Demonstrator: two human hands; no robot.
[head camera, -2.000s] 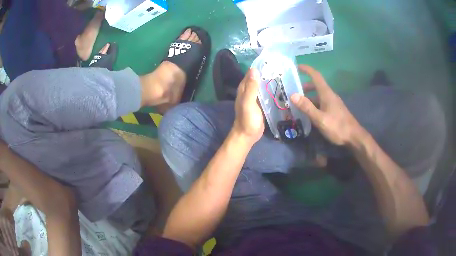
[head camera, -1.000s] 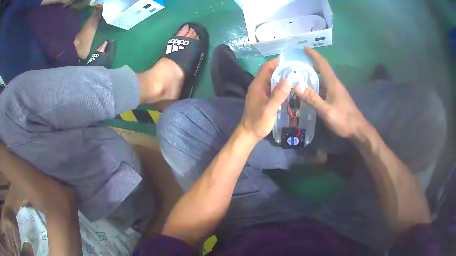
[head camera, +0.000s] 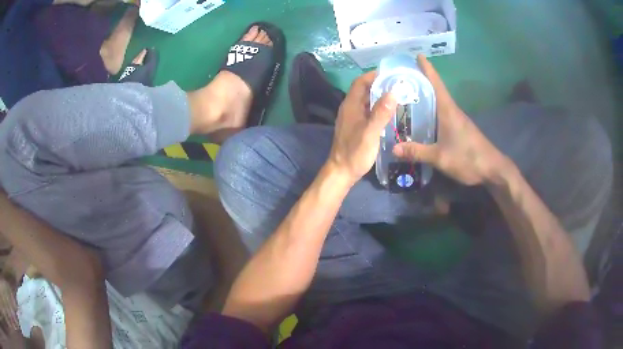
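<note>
The open white housing (head camera: 427, 116) is held upright above my lap, its inside facing me. A black fan (head camera: 404, 178) with a blue centre sits at its lower end. Red and dark lead wires (head camera: 400, 129) run up the middle beside a narrow board. A round white part is at the upper end. My left hand (head camera: 361, 129) grips the left side, thumb near the round part. My right hand (head camera: 461, 146) grips the right side, its thumb on the wires above the fan. The fingers behind the housing are hidden.
An open carton (head camera: 399, 54) with a white oblong piece (head camera: 396, 31) stands on the green floor (head camera: 512, 54) beyond my hands. Another white carton (head camera: 176, 13) is at top left. A seated person's leg (head camera: 89, 129) and sandalled foot are close on the left, by yellow-black tape (head camera: 191, 150).
The housing has turned from tilted to straight and shifted slightly right. My thumbs came together on the round part, then my right thumb moved down to the wires.
</note>
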